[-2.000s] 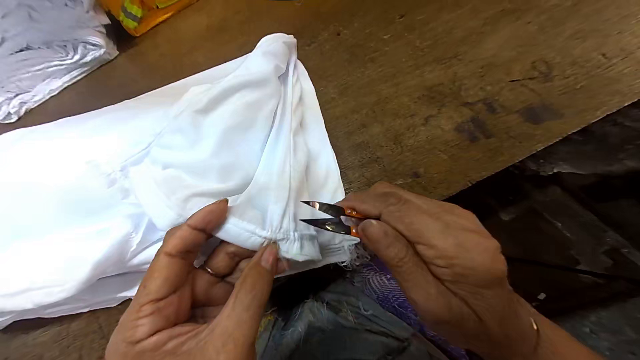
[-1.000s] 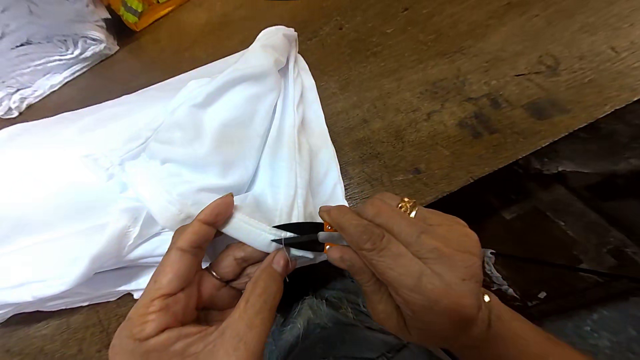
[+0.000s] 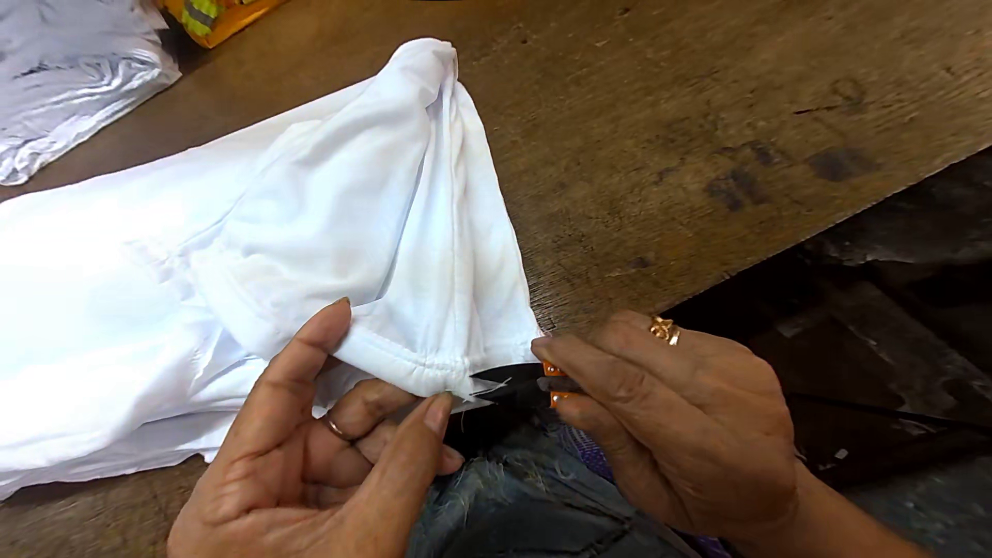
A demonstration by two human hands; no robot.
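Note:
A white cloth garment (image 3: 333, 209) lies across the wooden table, its hemmed edge lifted toward me. My left hand (image 3: 333, 442) pinches that hem between thumb and fingers near the bottom corner. Thread snips (image 3: 519, 385) with dark blades and orange parts are held in my right hand (image 3: 682, 411). The blades are parted and point left, their tips at loose thread ends beside the hem, just right of my left thumb. Whether a thread lies between the blades is hard to tell.
A pile of white fabric (image 3: 77, 85) lies at the upper left, near an orange and yellow item (image 3: 221, 15). The wooden table's edge (image 3: 837, 225) runs diagonally at the right. Dark cloth with thread scraps (image 3: 527, 496) is below my hands.
My right hand and the snips first moved left to the hem, then slightly back right. My left hand keeps its hold on the hem.

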